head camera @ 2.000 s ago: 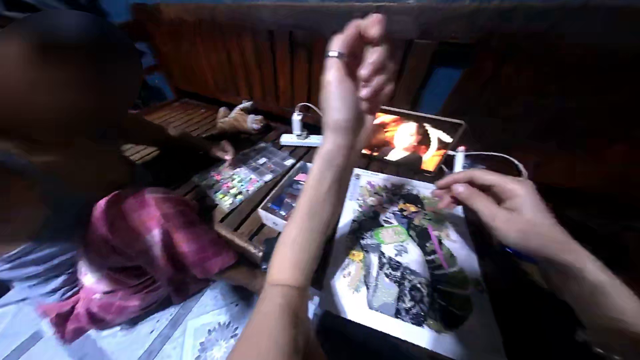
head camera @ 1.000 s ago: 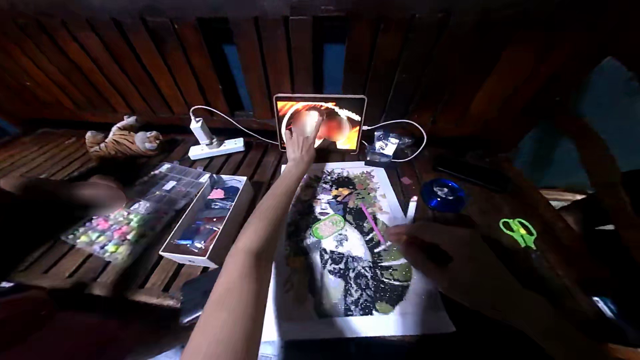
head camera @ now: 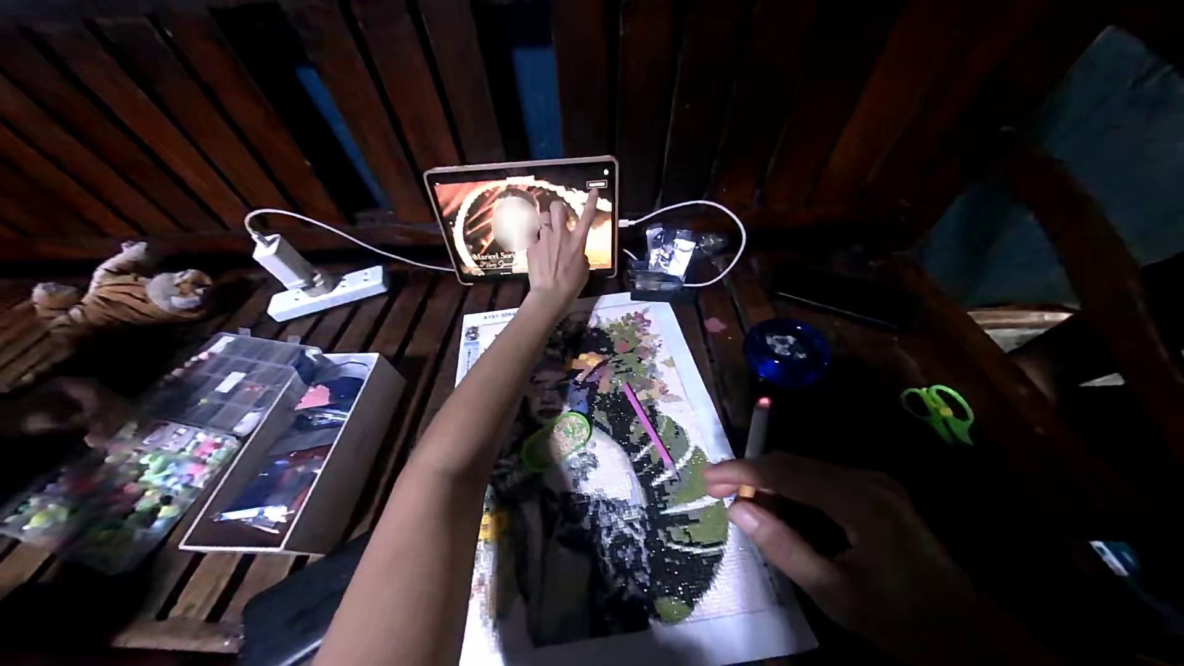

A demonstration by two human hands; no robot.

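Note:
My left hand (head camera: 558,254) reaches to the upper middle, its fingers apart and holding nothing, the raised index finger at the upper right of the lit tablet's screen (head camera: 481,217). At the lower right, my right hand (head camera: 814,527) pinches a cigarette (head camera: 758,427) between thumb and finger, its reddish tip pointing up. Between my arms lies a partly covered diamond painting canvas (head camera: 689,416). On it are a pink pen-like stick (head camera: 649,425) and a green tray (head camera: 571,433) holding small beads. The tray is partly in shadow.
A blue glass ashtray (head camera: 786,351) and green scissors (head camera: 939,413) lie at right. Left are an open white box (head camera: 347,462), a divided plastic case (head camera: 231,379), colorful small pieces (head camera: 166,472), a power strip (head camera: 328,294) and a plush tiger (head camera: 120,291). Another person's hand (head camera: 65,407) is at far left.
My left hand, raised in the air two seconds ago, has moved to the tablet and stays there. The view has swung to the right from the first frame.

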